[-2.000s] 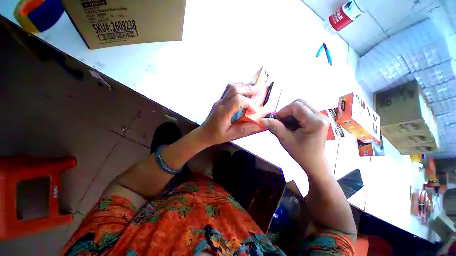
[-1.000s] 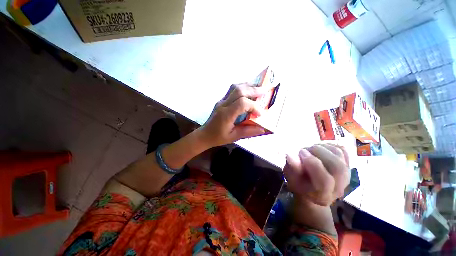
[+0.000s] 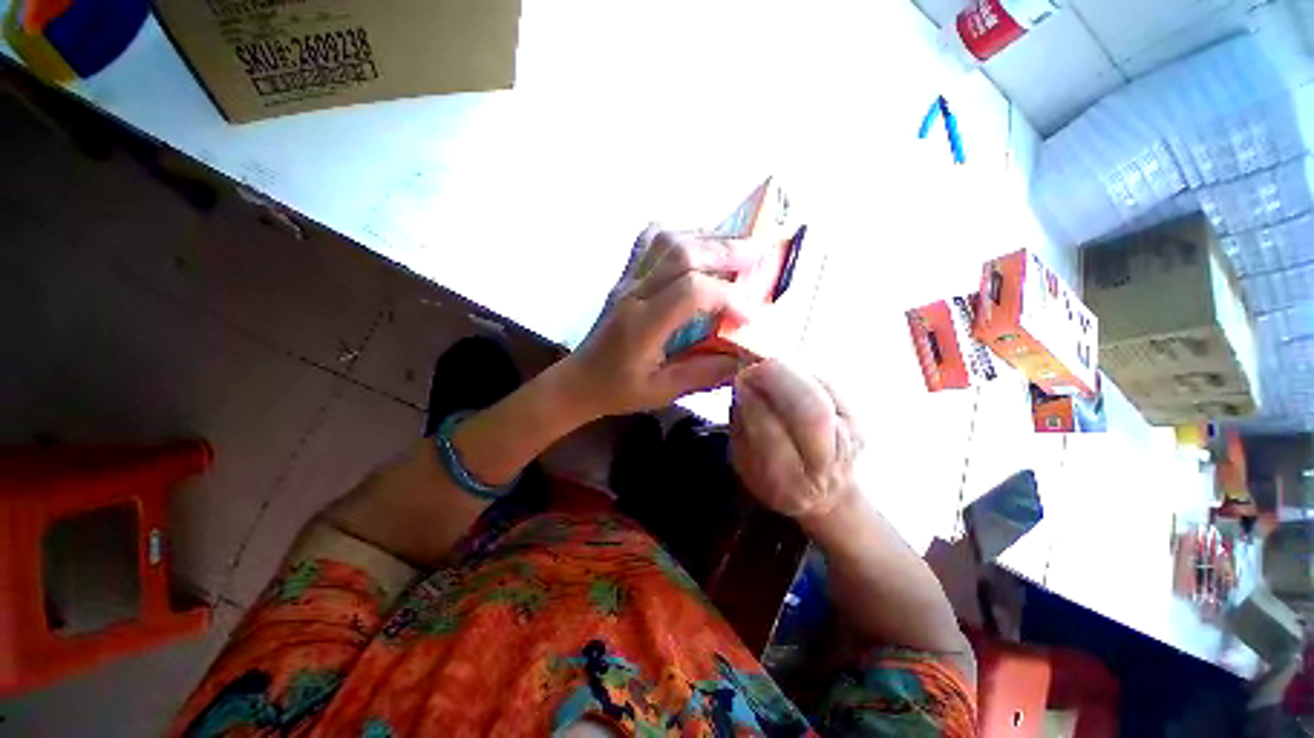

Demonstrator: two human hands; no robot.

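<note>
My left hand (image 3: 656, 325) grips an orange, black and white retail box (image 3: 768, 216) above the front part of the table. Its fingers cover much of the box, and the black-edged slot shows beyond the fingertips. My right hand (image 3: 793, 437) is just right of the left hand, fingers curled and fingertips at the box's near corner. Whether it pinches the box or some small thing there is hidden by the fingers.
A brown carton (image 3: 346, 55) stands at the back left beside yellow and blue tape rolls (image 3: 90, 32). A blue tool (image 3: 944, 130) lies at the back. Orange boxes (image 3: 1035, 325) sit on the right. An orange stool (image 3: 101, 562) stands on the floor at left.
My right hand left the box, dropped toward the table's front edge, and is now back at the box's near corner. My left hand has kept its grip on the box.
</note>
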